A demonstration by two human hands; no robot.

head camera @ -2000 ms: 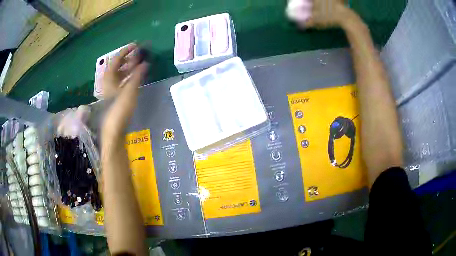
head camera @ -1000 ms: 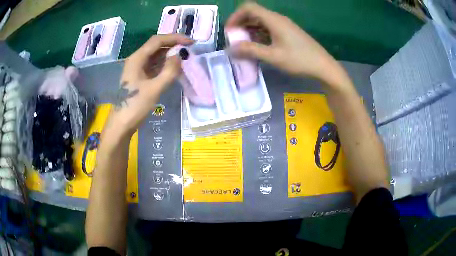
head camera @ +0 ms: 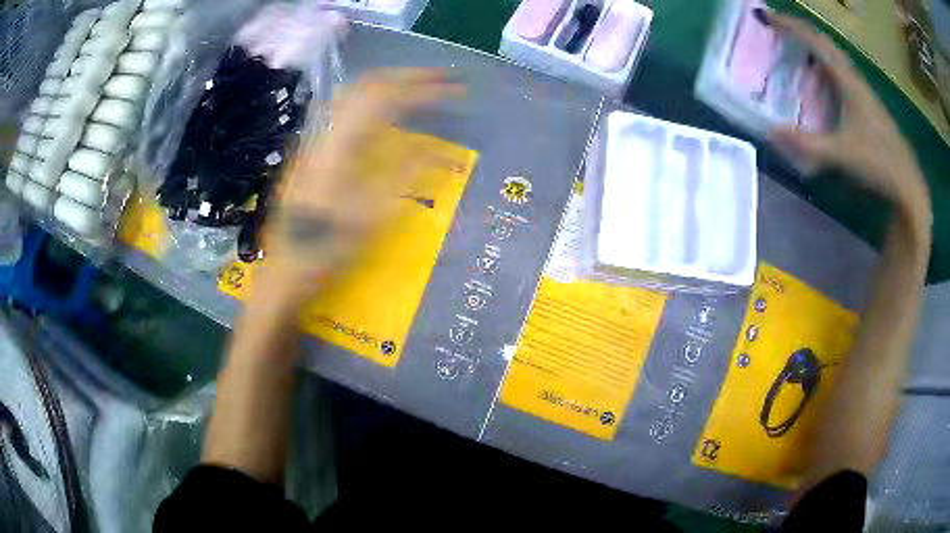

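Observation:
My right hand (head camera: 849,115) grips the right side of a white tray (head camera: 714,78) at the upper right. Two pink pieces lie in this tray; its middle compartment is blurred. An empty white insert tray (head camera: 677,203) with three long compartments sits on the printed sheet, seemingly on top of other trays. My left hand (head camera: 349,156) is blurred, above the sheet just right of the cable bag, with fingers extended and nothing visible in it. The clear bag of black cables (head camera: 234,135) has pale pink pieces (head camera: 297,36) at its top.
A filled tray (head camera: 625,75) with two pink pieces and a black cable stands on the green belt (head camera: 458,23). Another tray (head camera: 401,13) is cut off by the top edge. Off-white wrapped ovals (head camera: 99,135) lie in rows at far left. The grey-yellow printed sheet (head camera: 438,302) spans the middle.
The view has swung, shifting the scene. My right hand has released its pink piece and now holds a tray beyond the empty one. My left hand has let go of its piece and moved toward the bag.

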